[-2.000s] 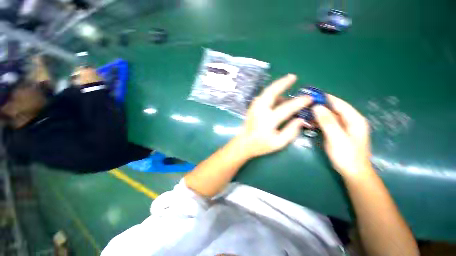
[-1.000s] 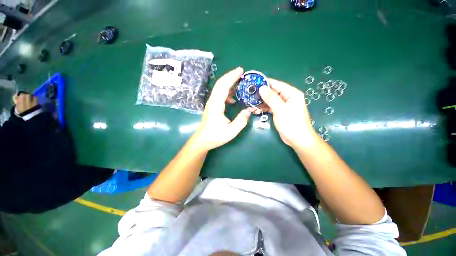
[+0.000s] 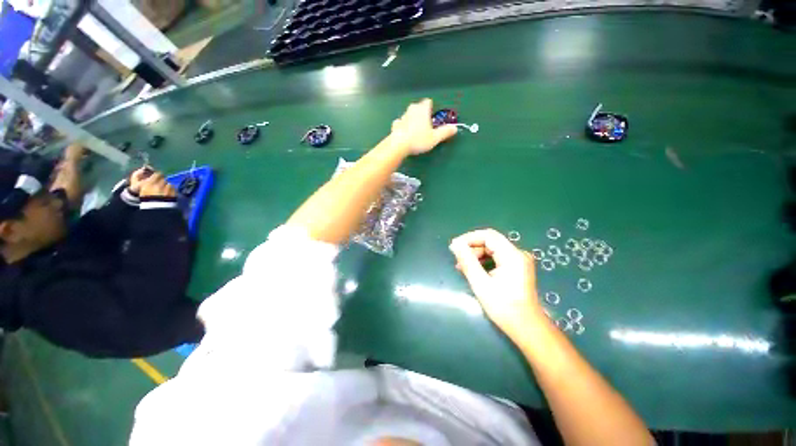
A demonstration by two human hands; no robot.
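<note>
My left hand (image 3: 422, 131) reaches far forward, its thumb and fingers around a round motor unit (image 3: 444, 117) on the green bench. The unit shows red wires and a short white lead; my hand hides part of it. My right hand (image 3: 499, 277) is nearer me, above the bench, thumb and forefinger tips together. Whether a small thing is between them cannot be seen. Loose silvery rings (image 3: 580, 253) lie right of my right hand. A clear bag of rings (image 3: 384, 213) lies partly under my left forearm.
Another motor unit (image 3: 607, 127) lies at right; several more stretch left, one (image 3: 318, 135) near my left arm. A black moulded tray (image 3: 345, 26) is beyond the far edge. At left, a person in black (image 3: 113, 261) works by a blue tray (image 3: 202, 199). Dark units sit at the right rim.
My hands have parted; the blue-faced unit is no longer held between them. My left hand has moved forward to a unit across the bench. The view now shows more of the far side.
</note>
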